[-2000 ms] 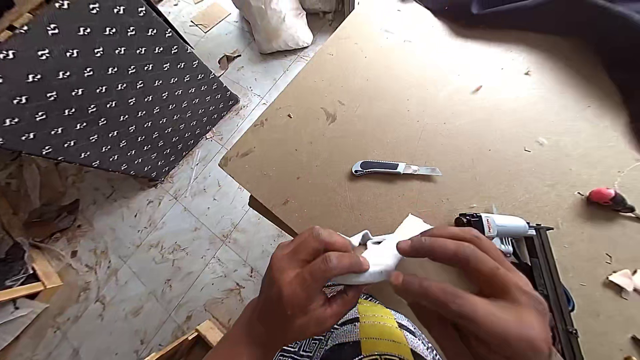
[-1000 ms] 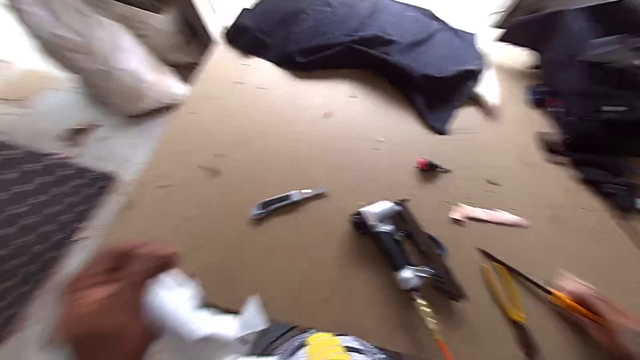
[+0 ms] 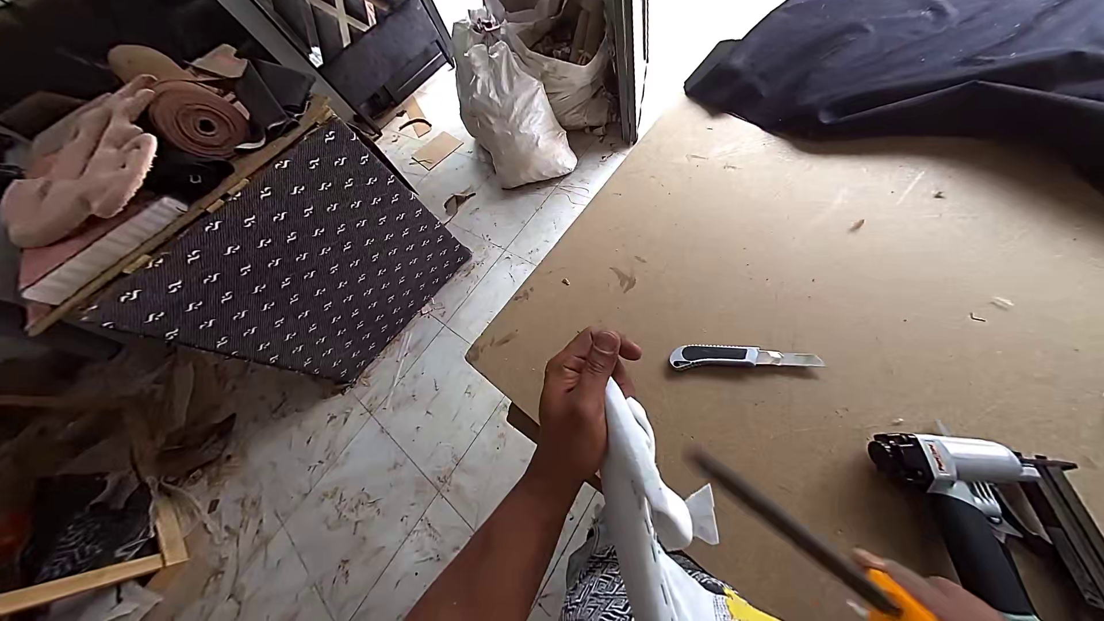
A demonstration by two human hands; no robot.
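My left hand [image 3: 586,397] grips the upper end of a white padded piece [image 3: 634,509] with a row of staples or stitches along it, over my lap near the table corner. At the lower right, my right hand [image 3: 923,591] holds a long dark-shafted tool [image 3: 785,522] with an orange handle, blurred, its tip pointing toward the white piece but apart from it. A snap-off utility knife [image 3: 742,356] with its blade out lies on the table. Right of my hands rests a pneumatic staple gun [image 3: 975,461], partly cut off by the frame.
Dark fabric [image 3: 906,78] covers the far part of the brown table [image 3: 776,259]. To the left stands a patterned upholstered panel [image 3: 302,259] with foam and a fabric roll [image 3: 197,119] behind. A white sack [image 3: 509,103] sits on the littered tiled floor. A wooden frame [image 3: 95,580] lies lower left.
My right hand, on the white piece two seconds ago, was at the orange-handled tool on the table one second ago and now holds it nearer the white piece. My left hand has kept the piece.
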